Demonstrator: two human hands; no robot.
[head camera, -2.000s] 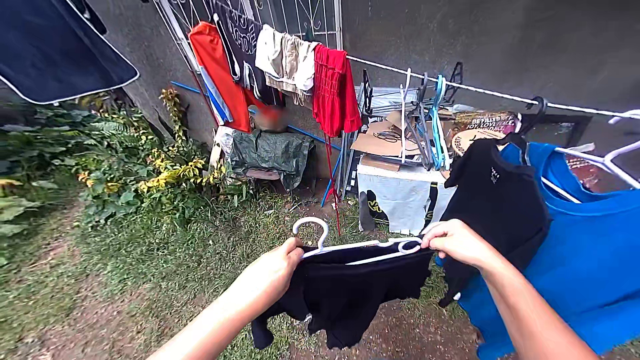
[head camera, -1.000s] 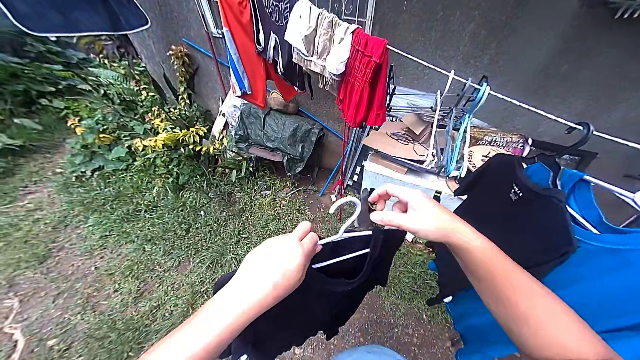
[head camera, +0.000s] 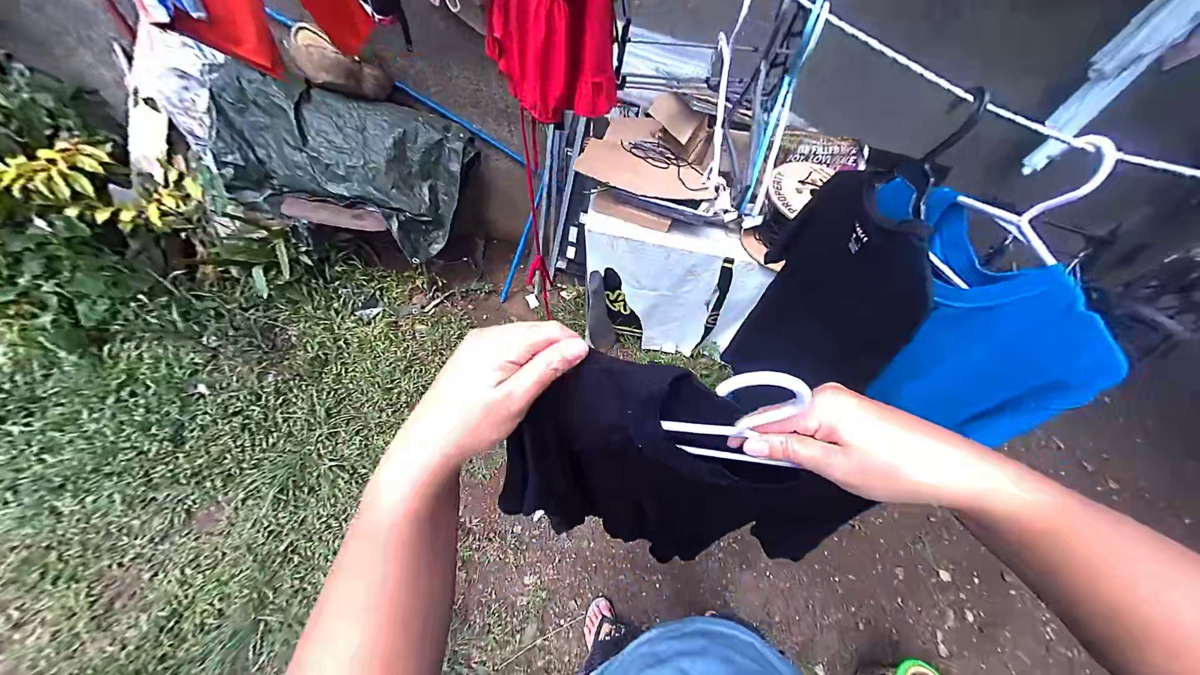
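Observation:
A black garment (head camera: 628, 450) is spread between my two hands, with a white plastic hanger (head camera: 769, 382) inside its neck opening. My left hand (head camera: 516, 380) pinches the garment's upper left edge. Around the base of the hanger's hook, my right hand (head camera: 816, 436) is closed, thumb along the bar. The hook points up and curls over to the right. Behind my right hand hang a black shirt (head camera: 844, 272) on a dark hanger and a blue shirt (head camera: 1012, 328) on a white hanger.
A white rope clothesline (head camera: 1003, 112) runs across the upper right. A red garment (head camera: 553, 56) hangs at top centre. Behind stand a white box (head camera: 675, 272) topped with cardboard (head camera: 647, 155), and a dark green tarp (head camera: 328, 141). Grass (head camera: 234, 469) and bare soil lie below.
My right hand, which was beside the hook, now grips the hanger at the hook's base. My left hand has gone from the hanger to the garment's left edge. The view has shifted downward and right.

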